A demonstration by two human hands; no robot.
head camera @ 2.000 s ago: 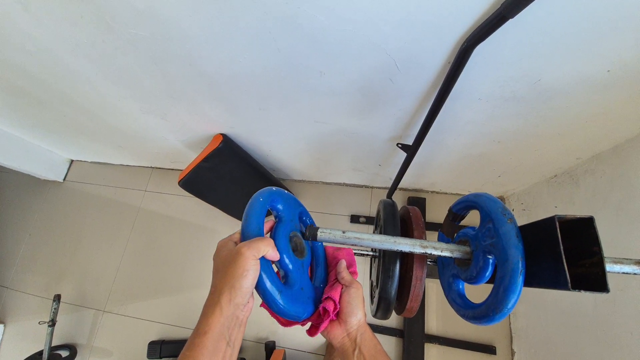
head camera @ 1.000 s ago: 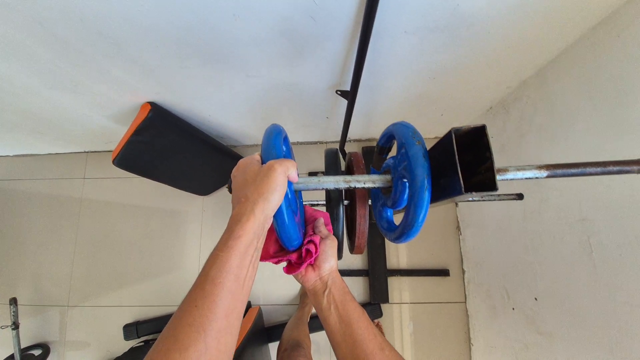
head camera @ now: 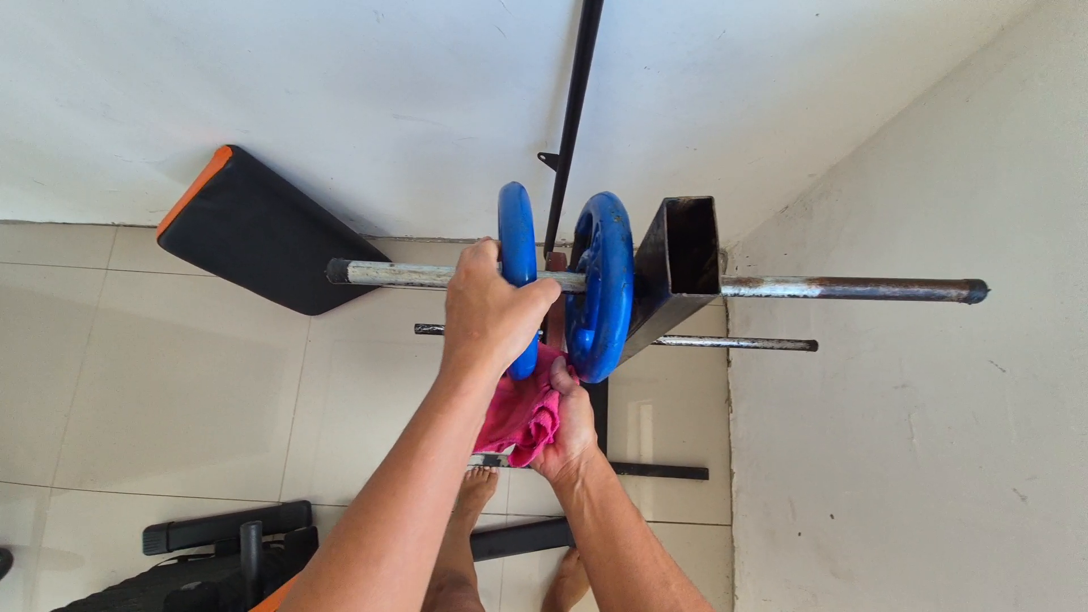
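Observation:
My left hand (head camera: 489,310) grips a blue weight plate (head camera: 518,229) that is threaded on a worn metal bar (head camera: 395,274). The bar's left end sticks out past this plate. Below, my right hand (head camera: 571,421) holds a bunched pink cloth (head camera: 523,416) by the plate's lower edge. A second blue weight plate (head camera: 614,285) sits farther right on the same bar, against a black square steel post (head camera: 690,246) with an open top. Behind the plates, a dark red weight plate (head camera: 556,319) is partly hidden.
A black pad with orange edging (head camera: 255,229) leans at the wall on the left. A black metal bar (head camera: 574,119) stands against the wall. A lower metal bar (head camera: 739,342) extends both ways from the post. Black bench parts (head camera: 229,527) lie at lower left; my bare feet (head camera: 478,489) are below.
The held blue plate has moved right along the bar, nearer the second blue plate, leaving the bar's left end exposed. The pink cloth stays in my right hand. The view has shifted.

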